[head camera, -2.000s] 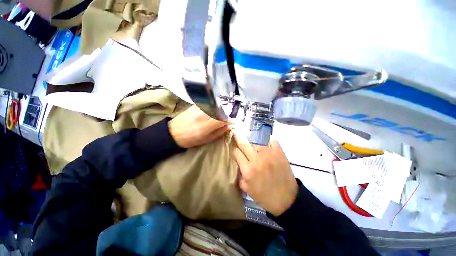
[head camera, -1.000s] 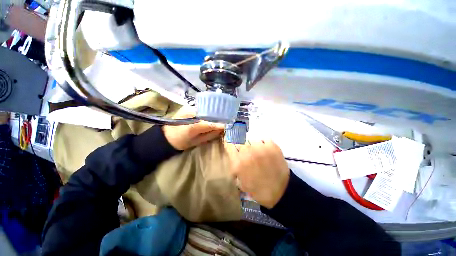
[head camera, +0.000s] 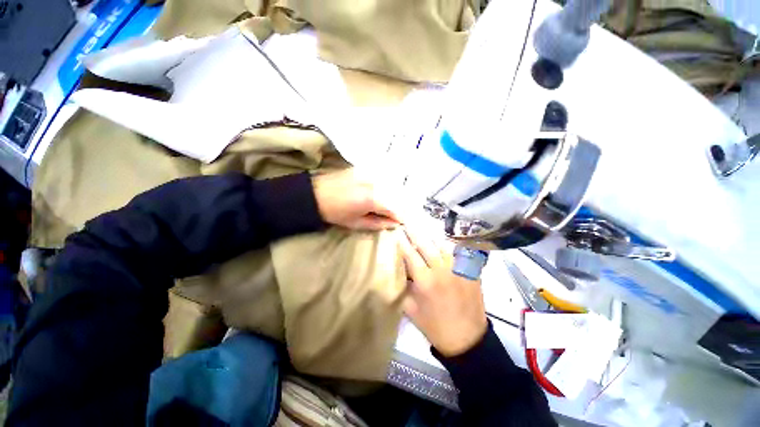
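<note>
A large khaki garment panel (head camera: 333, 292) lies left of the machine head and hangs over the lap. White interfaced facings (head camera: 208, 71) lie on it at the upper left. My left hand (head camera: 354, 200) pinches the panel's edge. My right hand (head camera: 442, 296) holds the same edge, its fingertips close to my left fingertips. Both hands are just left of the needle area. The white sewing machine (head camera: 492, 125) with a blue stripe stands above and right of them. The needle tip is hidden by the machine head.
Right of my right hand lie pliers (head camera: 560, 302) with red and yellow handles, with white printed labels (head camera: 575, 332) on them. Crumpled clear plastic (head camera: 646, 388) is at the lower right. More khaki cloth (head camera: 392, 33) lies behind. A grey scale (head camera: 421, 379) edges the table.
The view has swung, so the machine head now shows further right and more cloth shows behind. Both hands stay together at the panel's edge.
</note>
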